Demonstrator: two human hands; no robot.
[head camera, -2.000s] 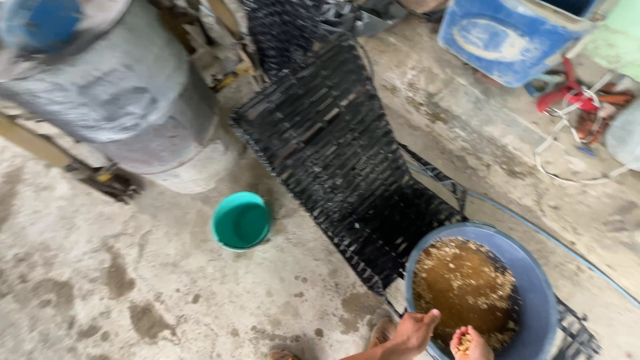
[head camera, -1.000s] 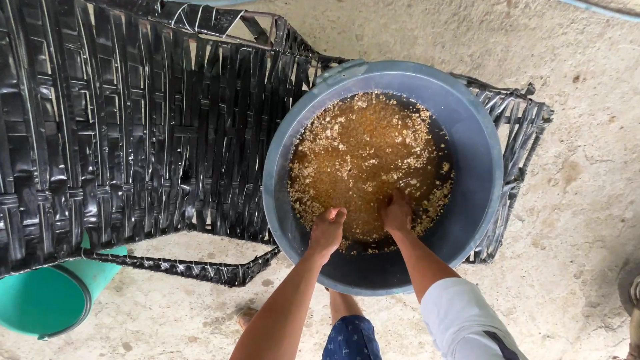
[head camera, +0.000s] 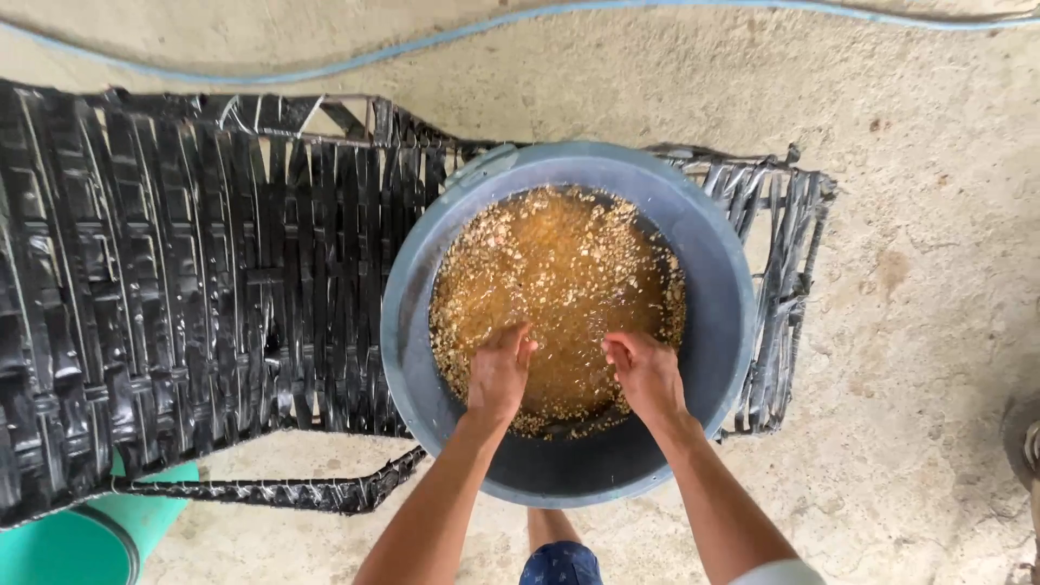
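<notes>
A round blue-grey plastic basin (head camera: 715, 309) holds brownish water with pale kernels or grains (head camera: 561, 276), some floating and some gathered along the sides. My left hand (head camera: 500, 370) is at the water in the left part of the basin, its fingers curled and partly at the surface. Opposite it, my right hand (head camera: 642, 370) is at the water on the right side, fingers bent toward the thumb. Whether either hand has grains in it cannot be told. The basin rests on a seat woven from black plastic strips (head camera: 349, 268).
Along the far side a light blue hose (head camera: 390, 53) lies on the concrete floor (head camera: 910, 244). A green bucket (head camera: 73, 548) is at the lower left, partly behind the woven seat's armrest (head camera: 284, 493). My knee in blue patterned shorts (head camera: 561, 565) shows below the basin.
The view has swung down over the basin since two seconds ago. Both hands, at or above its near rim then, are now inside it. Since one second ago they have moved farther apart.
</notes>
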